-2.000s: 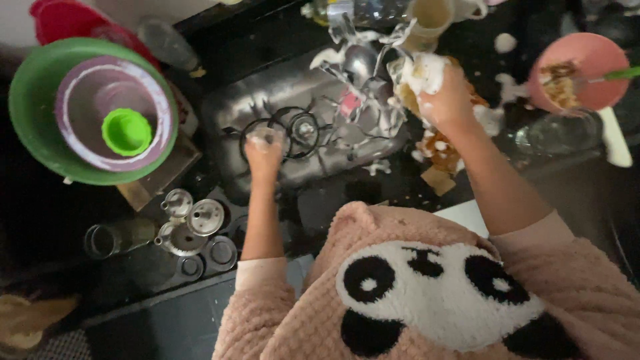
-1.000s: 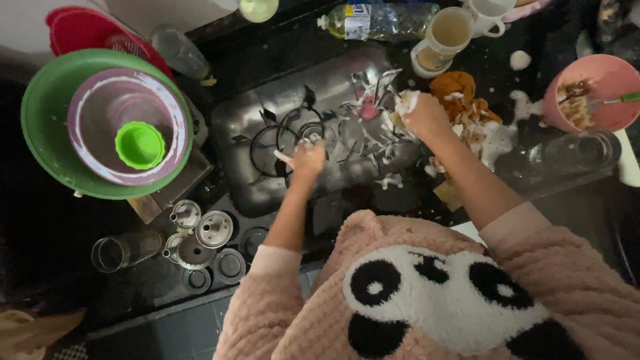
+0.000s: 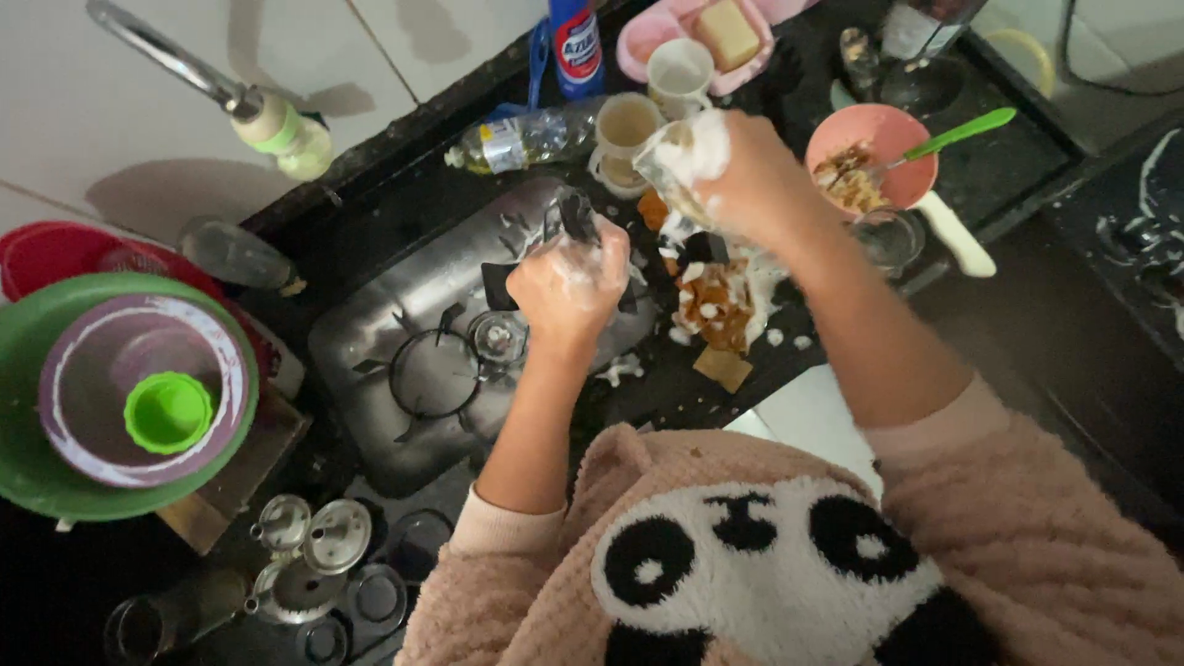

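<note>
My left hand [image 3: 573, 277], wet with suds, is closed around a dark metal stove grate [image 3: 578, 217] raised over the steel sink [image 3: 370, 333]. In my right hand [image 3: 754, 180] is a foamy sponge [image 3: 689, 162], held to the right of the grate and apart from it, beside two cups. Another round black stove grate [image 3: 435, 375] lies in the sink, next to a small clear glass piece [image 3: 499, 337]. Below my right hand, an orange-brown cloth [image 3: 717, 305] with foam on it lies on the black counter.
A green basin [image 3: 92, 504] holding smaller bowls stands at the left, with metal burner parts [image 3: 339, 536] below it. The faucet [image 3: 176, 55] reaches in at upper left. A plastic bottle [image 3: 527, 143] lies behind the sink; a pink bowl [image 3: 888, 134] with food scraps stands at right.
My left hand has gone from low over the sink to its right part and now holds a grate up. My right hand has lifted off the sink's right side with the sponge. The view has shifted.
</note>
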